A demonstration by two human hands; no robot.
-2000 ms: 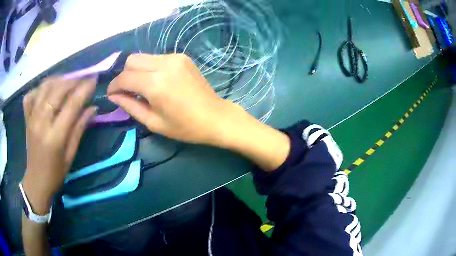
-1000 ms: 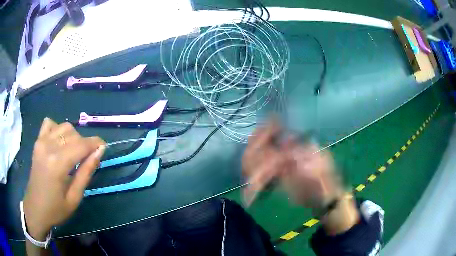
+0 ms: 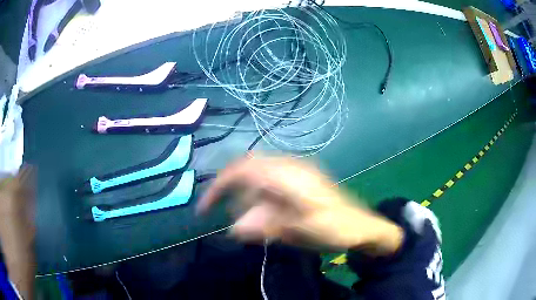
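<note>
Two pink 3D printing pens, an upper one and a lower one, lie on the dark green mat. Below them lie two blue pens, one above the other. Black cables run from their wide rear ends. A loose coil of clear filament lies right of the pens. My right hand is blurred, near the front bench edge just right of the lower blue pen; its grip is unclear. My left hand is blurred and cut off at the left edge; its fingers are unclear.
A raised white board runs along the back, with dark-and-purple pens at its left. A black cable end lies right of the coil. An open cardboard box stands far right. White crumpled material is at the left edge.
My left hand has moved left, off the blue pens and the clear strand it held. My right hand has moved left towards the blue pens. All four pens now show uncovered.
</note>
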